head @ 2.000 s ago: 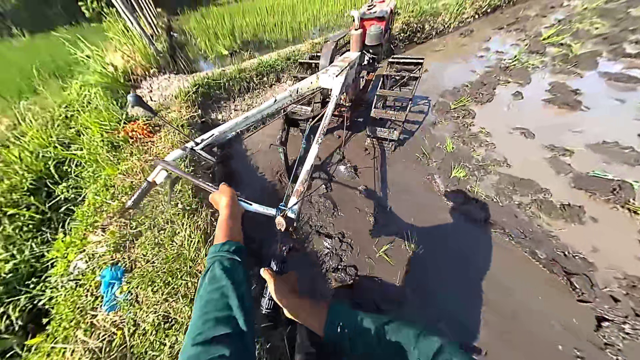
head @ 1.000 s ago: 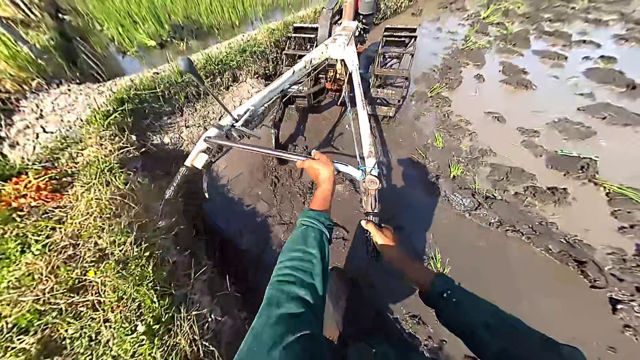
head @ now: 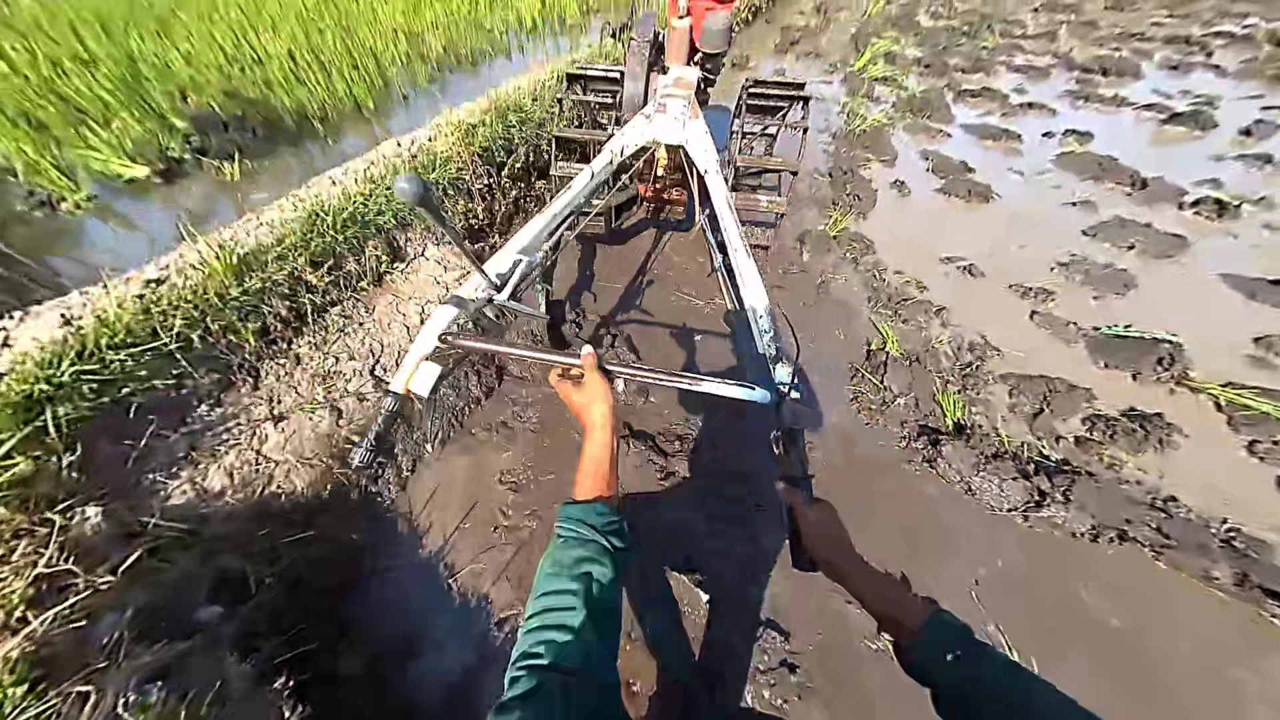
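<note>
A walking tractor with white handlebars (head: 740,260) stands ahead of me in mud. My left hand (head: 585,390) is on the metal crossbar (head: 680,378) between the two handles, near its middle. At the right handle's black grip (head: 793,455) is my right hand (head: 815,525), in shadow, with its fingers around the grip. The left handle's black grip (head: 378,432) is untouched, and a lever with a round knob (head: 410,190) rises from that handle. Cage wheels (head: 768,140) flank the machine, whose red front part (head: 708,18) shows at the top.
A grassy earth bank (head: 300,260) runs close along the left, with cracked soil at its foot. Beyond it, green rice plants (head: 250,70) stand in water. Wet mud clods (head: 1100,170) and shallow water spread on the right.
The view has swung so the tractor now points nearly straight ahead. My left hand, near the crossbar's right end earlier, is now nearer its middle. The right hand has stayed by the right grip.
</note>
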